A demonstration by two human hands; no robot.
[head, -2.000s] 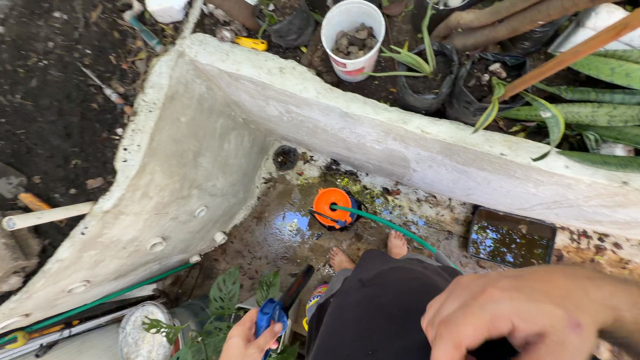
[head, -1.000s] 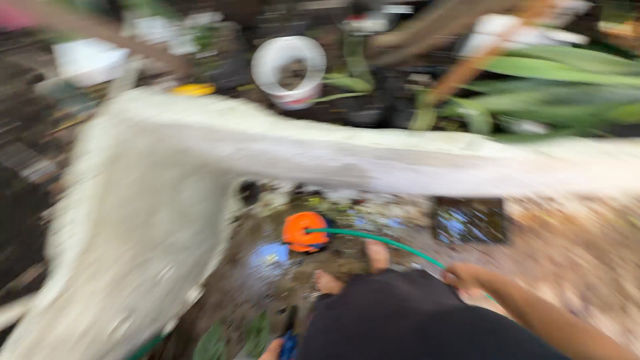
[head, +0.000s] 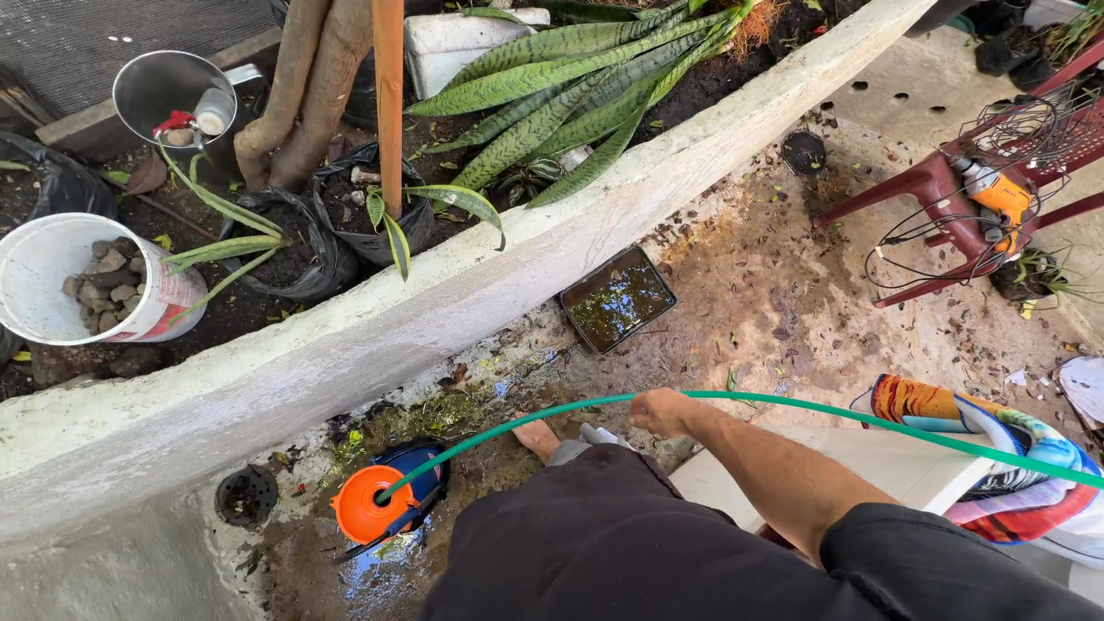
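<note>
My right hand is closed at the green hose, with its fingers curled just under it. One end of the hose goes into the hole of an orange funnel, and the other runs off past the right edge. Under the funnel is a dark blue container with a dark handle, standing on the wet floor. My bare foot is just right of it. My left hand is out of view.
A low concrete wall curves across the view. Behind it are a white bucket of stones, a metal pot and snake plants. A dark water-filled tray lies beside it. An orange power drill rests on a red plastic chair.
My right hand has gone out to the green hose. My left hand, which held a blue-handled tool two seconds ago, has left the view. The view has swung to the right.
</note>
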